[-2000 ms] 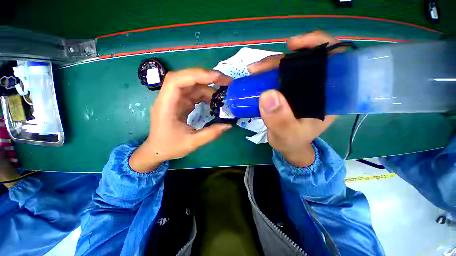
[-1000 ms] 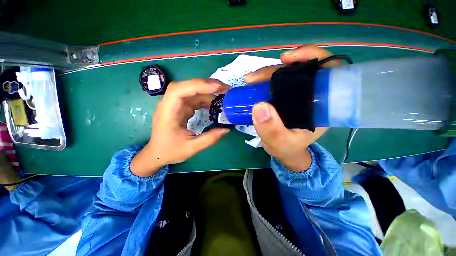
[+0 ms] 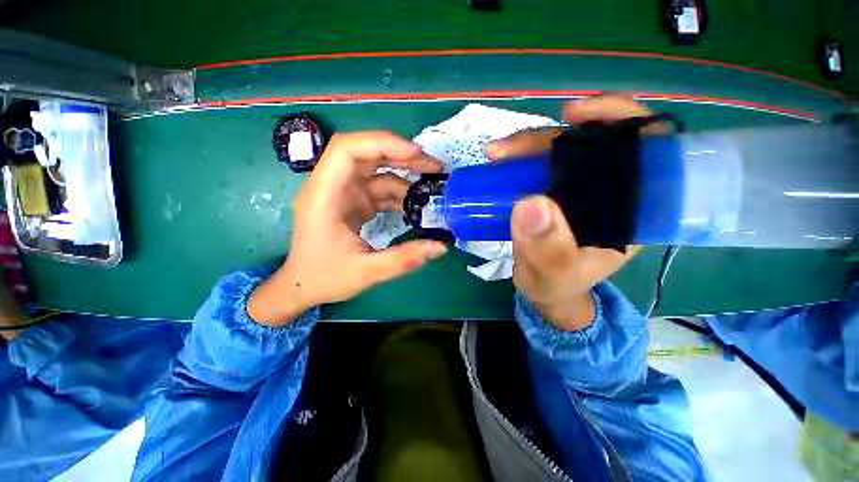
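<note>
My left hand (image 3: 344, 221) holds a round black module (image 3: 425, 206) with a white label between its fingers. My right hand (image 3: 556, 249) grips a large translucent dispensing syringe (image 3: 763, 188) with blue content at its black wrap (image 3: 595, 186). The syringe's blue front end points left and overlaps the right side of the held module; its tip is hidden. A crumpled white wipe (image 3: 474, 127) with blue spots lies on the green bench under both hands. A second round black module (image 3: 299, 142) lies on the bench beyond my left hand.
A tray (image 3: 115, 226) with white, black and yellowish items stands at the left. A grey rail (image 3: 85, 75) is at upper left. Modules (image 3: 685, 19) lie on the belt beyond the red line. Blue sleeves of other people show at both sides; a cord hangs at right.
The syringe and my right hand have shifted slightly right since a second ago, and more of the held module shows. The modules on the belt have moved right. Both hands keep their holds.
</note>
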